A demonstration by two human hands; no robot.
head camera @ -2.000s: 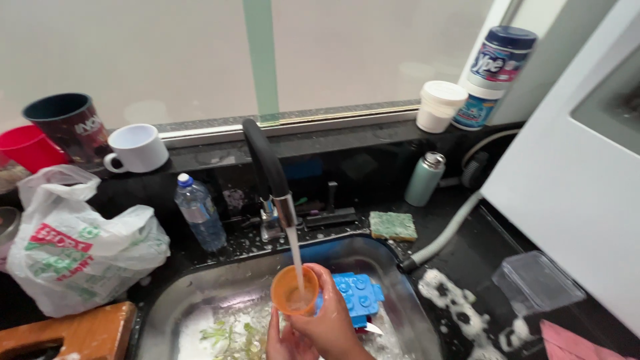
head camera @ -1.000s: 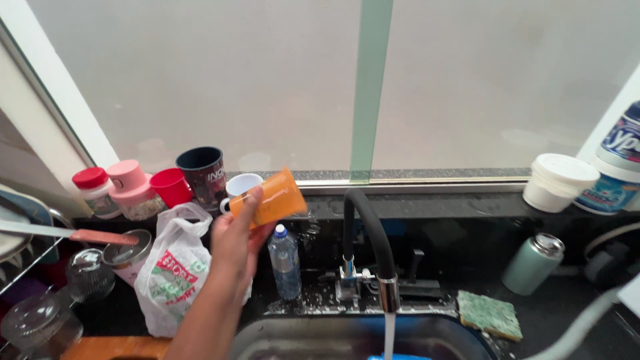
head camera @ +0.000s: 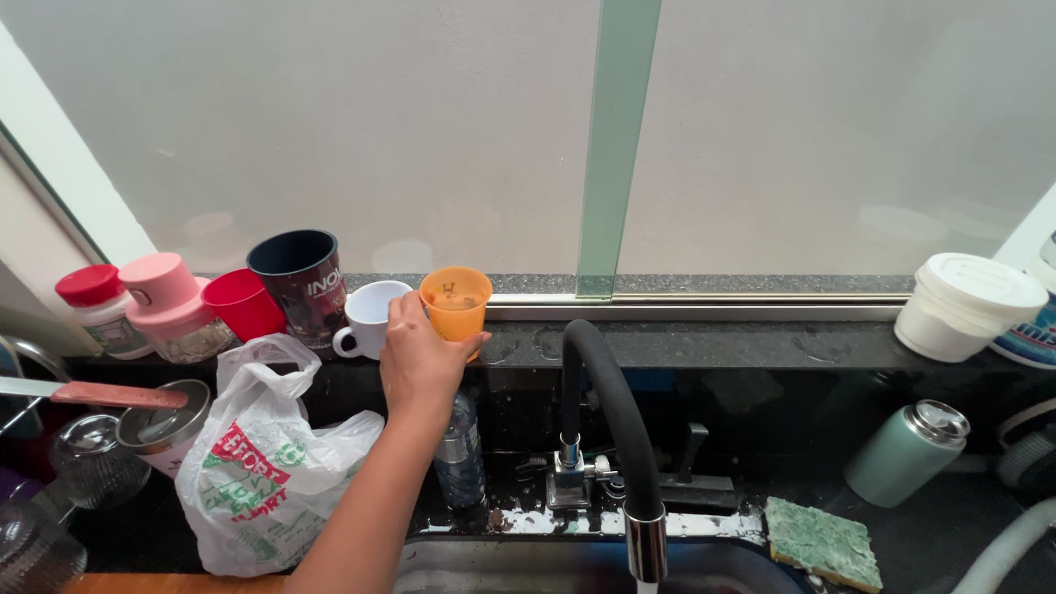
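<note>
My left hand [head camera: 425, 355] grips an orange plastic cup [head camera: 456, 305], its thumb low on the cup's front and its fingers at the cup's left side. The cup is upright at the dark stone window ledge; whether its base rests there is hard to tell. Just left of it is a white mug [head camera: 375, 318], then a tall dark printed cup [head camera: 304, 289] and a red cup [head camera: 243, 305]. A water bottle [head camera: 460, 454] stands below, partly behind my wrist. My right hand is out of view.
A black flexible faucet [head camera: 615, 412] runs over the steel sink [head camera: 495, 565]. At left stands a plastic bag [head camera: 272, 478]; at right lie a sponge [head camera: 823, 540] and a tilted green flask [head camera: 907, 454]. A lidded white tub [head camera: 965, 309] is on the ledge.
The orange cup was under the faucet's stream in my hands, then tilted sideways in my left hand; now it is upright beside the white mug. The view has swung left and up.
</note>
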